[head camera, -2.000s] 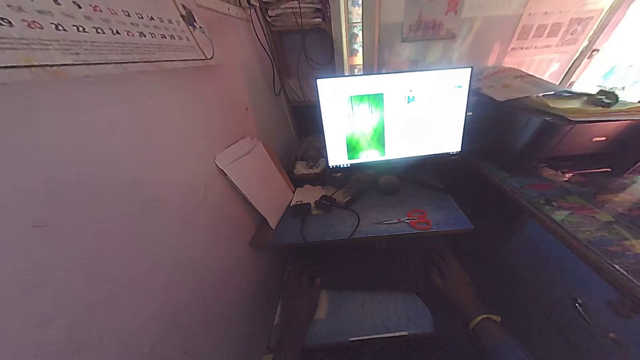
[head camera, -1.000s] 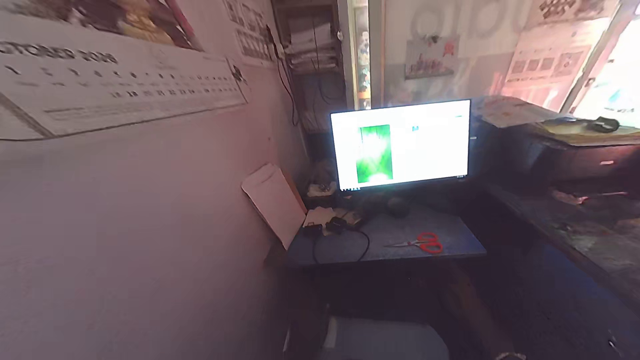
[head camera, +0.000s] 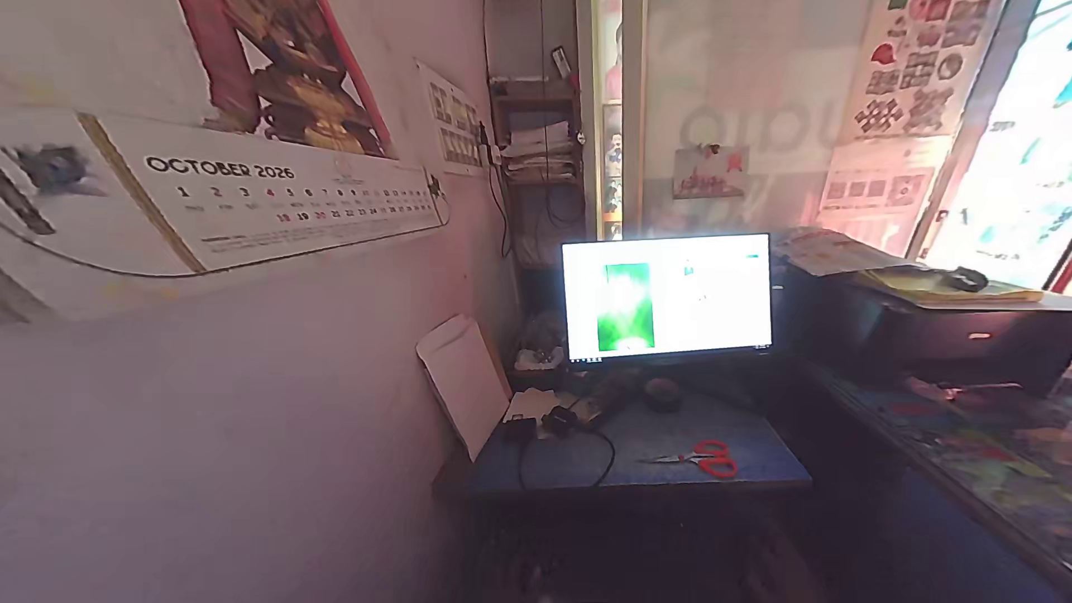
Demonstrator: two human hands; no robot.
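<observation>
Deep shadow under the front of a small blue desk [head camera: 653, 465] hides most of what lies at the lower edge. A dim shape there at the right is my right hand [head camera: 775, 559]; its fingers cannot be made out. A fainter patch at the lower left may be my left hand [head camera: 536, 574], too dark to tell. On the desk above them lie scissors with red handles [head camera: 713, 459], blades pointing left. A black cable [head camera: 610, 452] with dark plugs [head camera: 559, 419] curls to their left. A lit monitor [head camera: 667, 297] stands at the back.
A white board or folder [head camera: 463, 385] leans on the wall at the desk's left. To the right, a black printer [head camera: 963, 335] bearing papers stands on a patterned counter [head camera: 971, 469]. Wall calendar [head camera: 318, 201] at left; shelves [head camera: 540, 180] with paper stacks behind.
The view has tilted upward. Both hands, visible below the desk two seconds ago, have dropped toward the lower edge and into shadow. The scissors and cable remain where they lay on the desk.
</observation>
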